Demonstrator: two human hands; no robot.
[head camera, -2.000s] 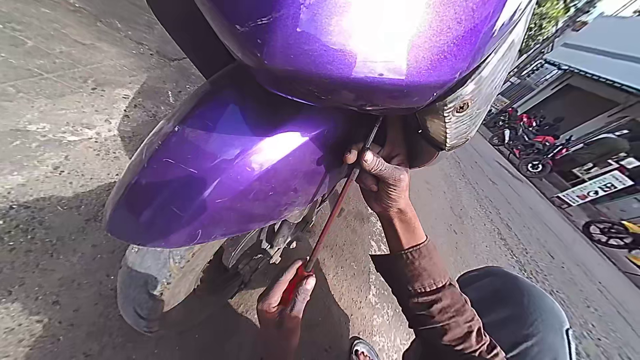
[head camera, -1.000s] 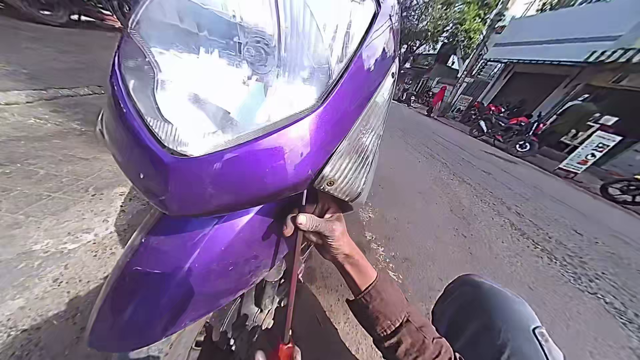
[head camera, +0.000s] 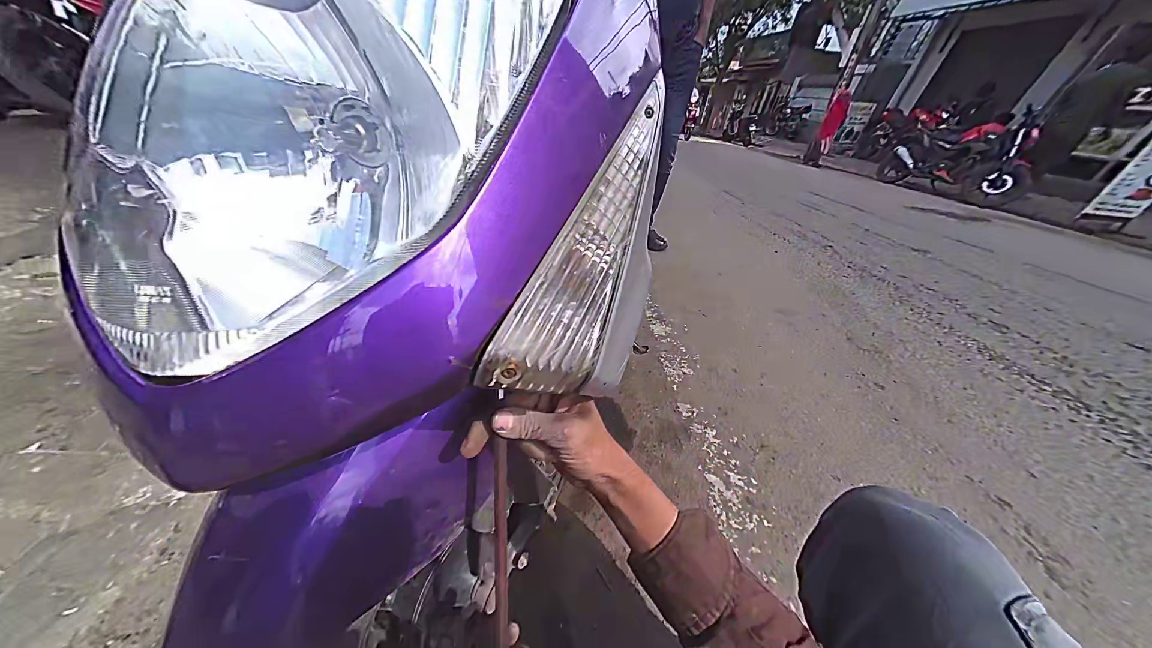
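Observation:
My right hand (head camera: 549, 436) is just under the lower corner of the clear turn-signal lens (head camera: 571, 297) on a purple motor scooter's front panel (head camera: 396, 333). Its thumb and fingers pinch the upper shaft of a long screwdriver (head camera: 501, 540), which stands nearly upright. The tip points up at the underside of the lens corner, near a screw (head camera: 509, 371) in the lens; whether it sits in a fastener cannot be seen. Of my left hand (head camera: 513, 634) only a fingertip shows beside the shaft at the bottom edge. The screwdriver's handle is out of view.
The headlight (head camera: 270, 198) fills the upper left, above the purple front fender (head camera: 306, 531). A knee in dark trousers (head camera: 900, 567) is at lower right. Beyond the scooter a person's leg (head camera: 670, 117) stands. Parked motorcycles (head camera: 963, 157) line the road's far side.
The view has tilted up and come closer to the headlight and lens. My right hand keeps its pinch on the shaft. The red handle, seen earlier in my left hand, has left the view.

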